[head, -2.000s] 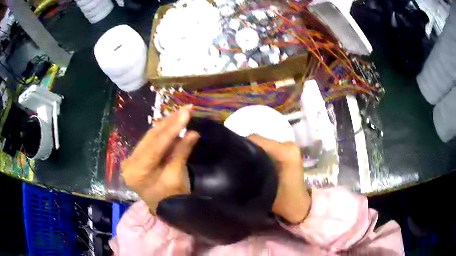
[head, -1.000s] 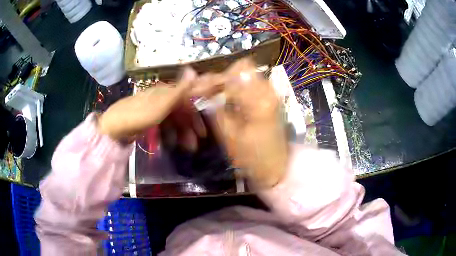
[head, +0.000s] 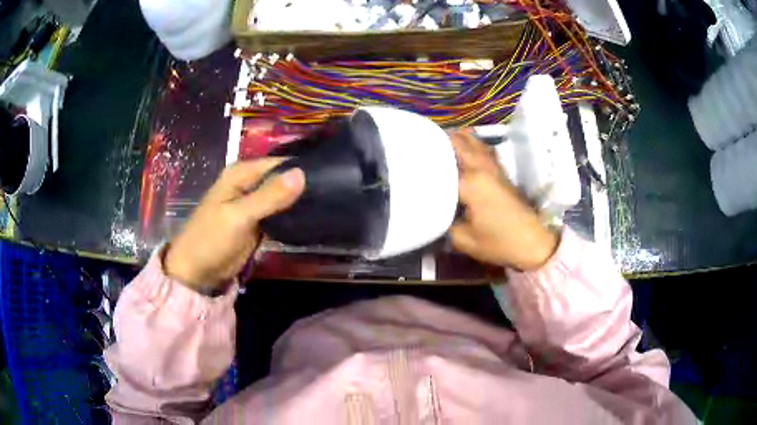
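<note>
My left hand (head: 236,216) grips the black inner shell (head: 332,191) from its left side, thumb on top. My right hand (head: 498,203) holds the white cup shell (head: 419,183) from its right side. The two shells lie on their sides, rim to rim, with the black one's edge at the white one's mouth; how deep it sits inside I cannot tell. A white bracket arm (head: 544,145) lies on the board just right of my right hand.
The wire harness bundle (head: 373,87) lies behind the shells, below the parts carton (head: 373,43). Stacked white shells stand at the back left (head: 191,25) and right edge (head: 735,124). A finished unit (head: 37,141) is at the left. A blue crate (head: 50,315) is below the bench edge.
The white cup shell is now in my right hand against the black shell. My hands have moved apart from their blurred position close together by the carton.
</note>
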